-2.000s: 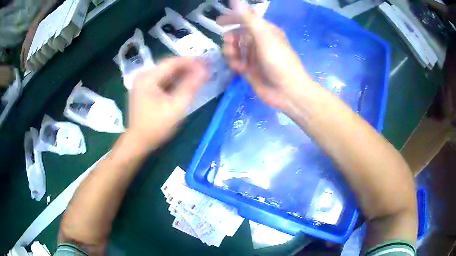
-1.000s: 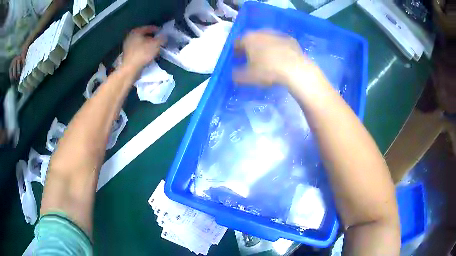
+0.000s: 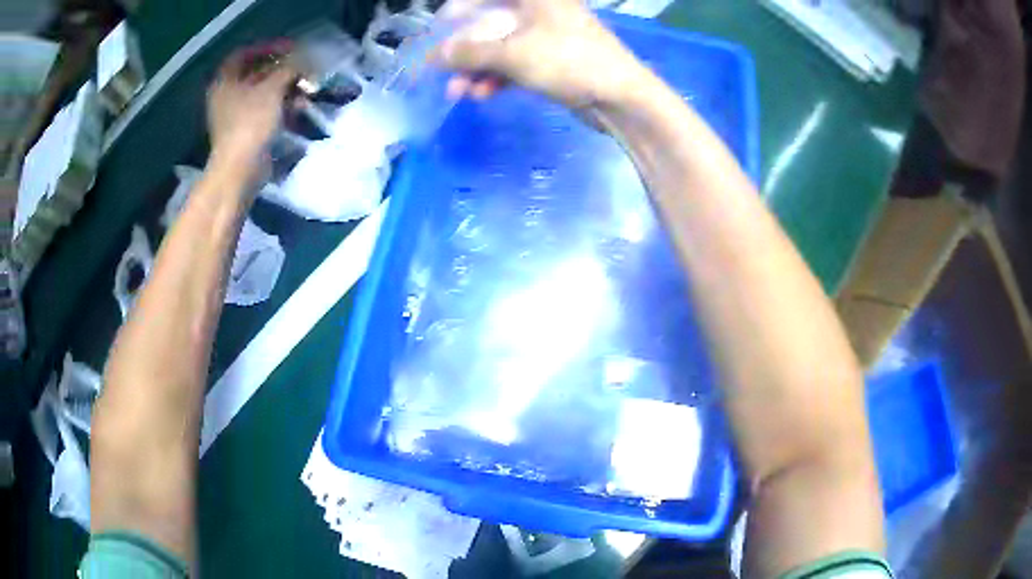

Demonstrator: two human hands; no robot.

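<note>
My left hand (image 3: 251, 96) is at the upper left, its fingers closed on the open end of a bagged product (image 3: 337, 170), a milky-white sleeve with something dark inside. My right hand (image 3: 532, 54) is above the top left corner of the blue parts bin (image 3: 353, 373). A blurred, see-through small clear accessory bag (image 3: 416, 104) hangs from its fingertips, close to the bagged product. Shiny clear bags (image 3: 509, 328) fill the bin, with a white square card (image 3: 656, 449) among them.
More bagged products (image 3: 256, 262) lie along the green belt beside a white strip (image 3: 289, 311). Printed slips (image 3: 396, 526) fan out under the bin's near edge. Carton stacks (image 3: 57, 170) stand far left, flat cartons (image 3: 849, 34) upper right. A cardboard box (image 3: 905, 266) and small blue bin (image 3: 909, 435) are at right.
My right hand has come up out of the bin towards the upper left, now with a clear bag. My left hand stays at the bagged products. The bin appears further left in view.
</note>
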